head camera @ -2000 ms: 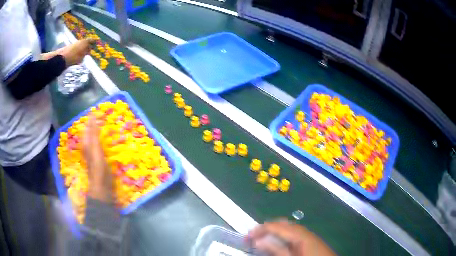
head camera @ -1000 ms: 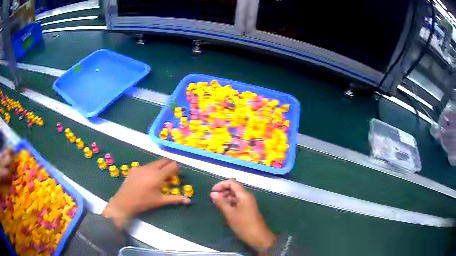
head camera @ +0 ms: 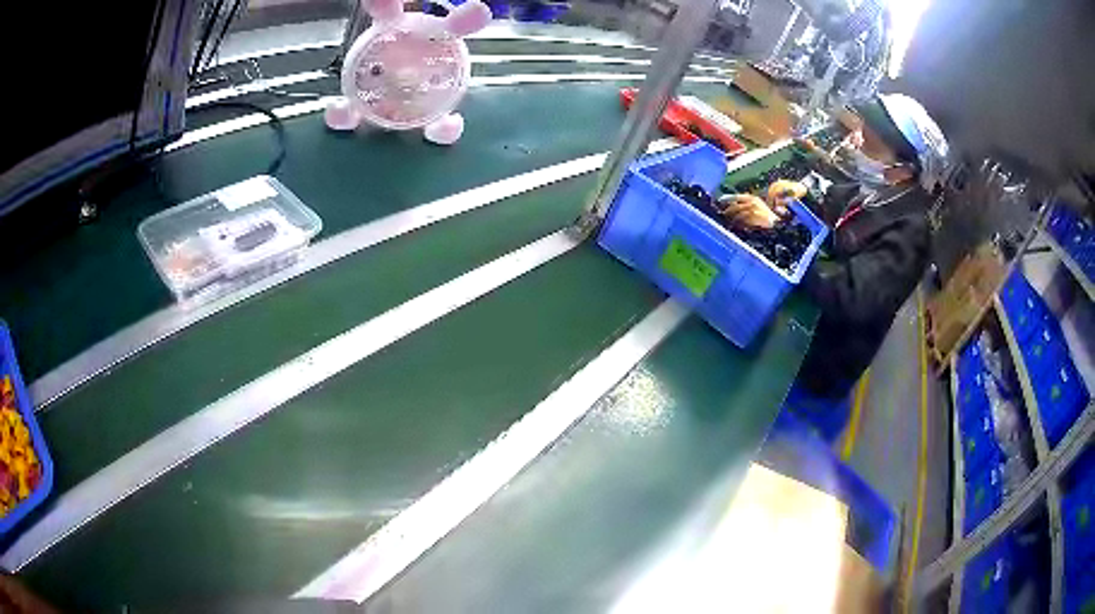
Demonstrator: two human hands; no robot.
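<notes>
A blue tray [head camera: 40,465] with yellow and pink toy figures [head camera: 15,444] is cut off by the left edge. A clear lidded plastic box [head camera: 228,240] with small pale contents stands on the green bench to its right. A small skin-toned patch in the bottom left corner is probably the edge of my right hand [head camera: 17,596]; its fingers are outside the picture. My left hand is not in view.
A darker blue crate [head camera: 735,294] with dark parts and a green label stands right of a metal post. A worker [head camera: 883,240] reaches into it. A pink eared object [head camera: 406,72] stands behind. A red tray [head camera: 684,120], a cardboard box [head camera: 787,540] and shelved blue crates [head camera: 1030,336] are right.
The view has swung far to the right. The tray of figures has shifted to the left edge, the empty tray has left the picture, and my hands have almost left it. The crate and worker now show.
</notes>
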